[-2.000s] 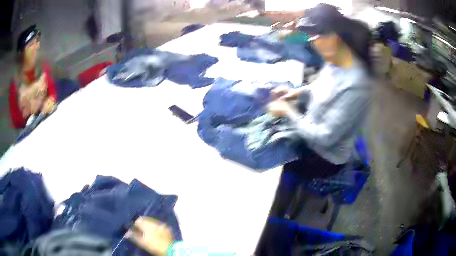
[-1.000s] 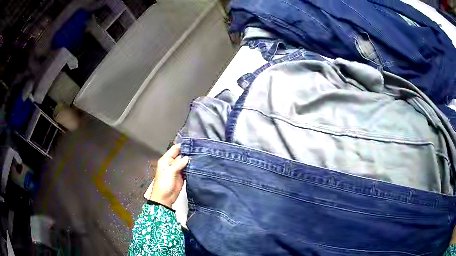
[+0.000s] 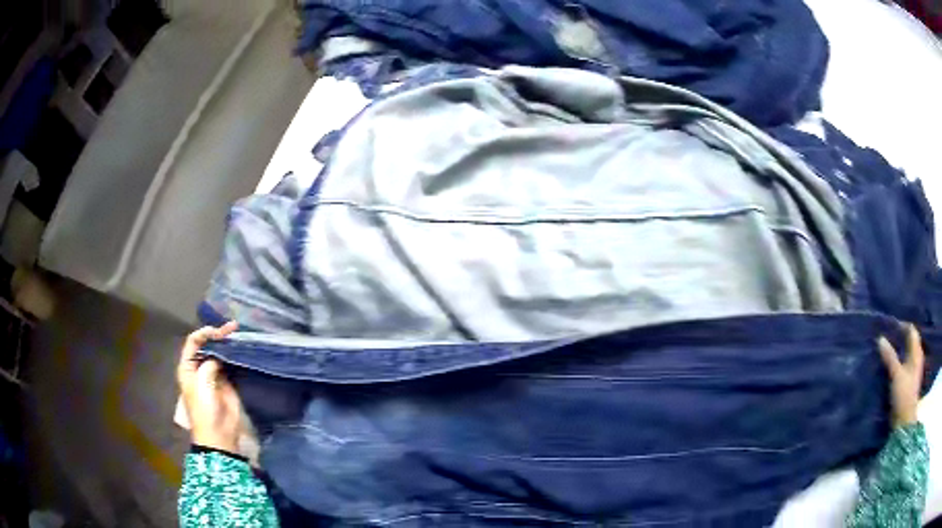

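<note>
A denim jacket (image 3: 578,413) lies spread in front of me, its dark blue outside nearest me and its pale grey-blue inside (image 3: 547,258) showing beyond. Its dark, stitched hem band runs across from left to right. My left hand (image 3: 212,387) grips the left end of the band, thumb and fingers around the edge. My right hand (image 3: 905,376) holds the right end of the same edge. Both hands are bare, below green patterned sleeves. No snips show in either hand.
More dark denim (image 3: 702,52) lies heaped beyond the jacket, and another piece (image 3: 893,227) lies to the right. The white table (image 3: 888,93) shows at the right and at its left edge. A grey panel-like surface (image 3: 155,144) and a floor with a yellow line are on the left.
The view has turned from the table and a seated person to the jacket. Since one second ago, the jacket sits further left in view, its band has bent, and my right hand has come into view.
</note>
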